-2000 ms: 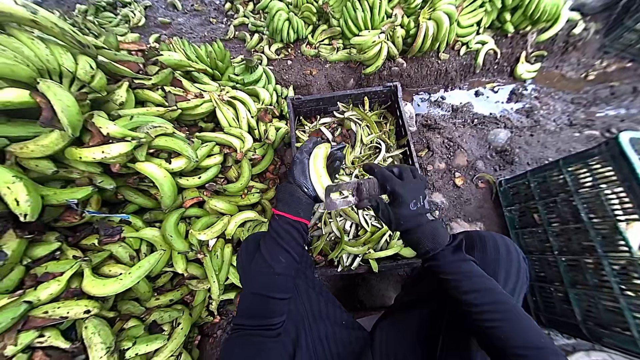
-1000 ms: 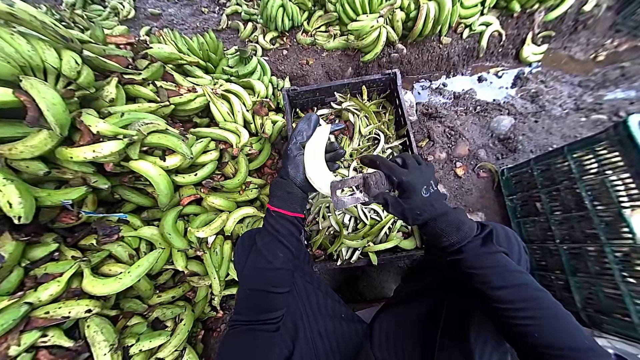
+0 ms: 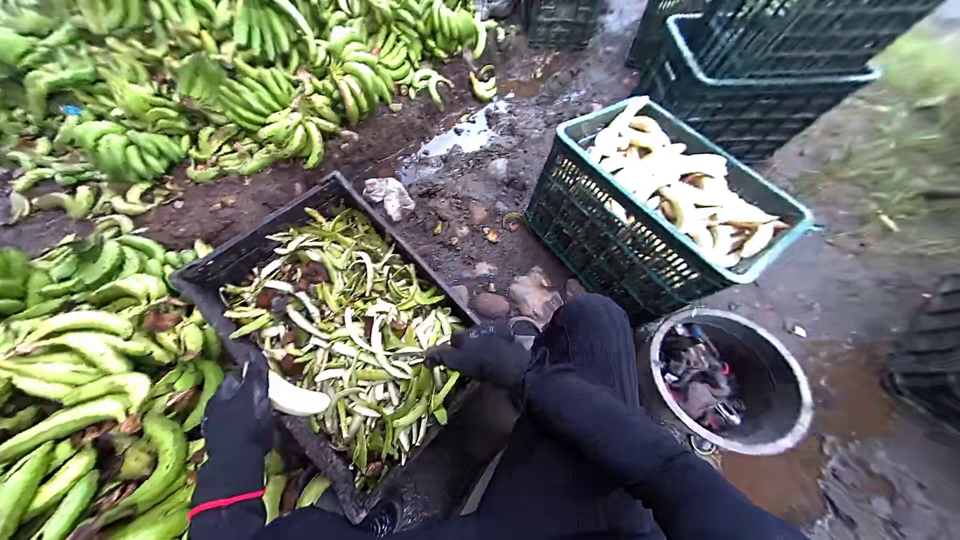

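Note:
My left hand (image 3: 238, 409), in a dark glove with a red band at the wrist, holds a peeled plantain (image 3: 298, 395) at the left edge of a black plastic crate (image 3: 420, 262). Green and white peel strips (image 3: 367, 330) fill much of that crate. My right hand (image 3: 487, 352), also gloved, is at the crate's right edge, its fingers over the peels. Whether it still grips the peeling blade cannot be made out.
Green plantains (image 3: 90, 360) are heaped at the left, more bunches (image 3: 262, 82) behind. A green crate (image 3: 607, 225) of peeled plantains stands at the right, near a round tub (image 3: 799, 420) with cloth-like items. Stacked crates (image 3: 750, 97) stand beyond. The ground is muddy, with stones.
The view has swung right, bringing the crate of peeled plantains and the tub into sight. My hands have moved apart; the left one, with the peeled plantain, is now at the peel crate's left edge.

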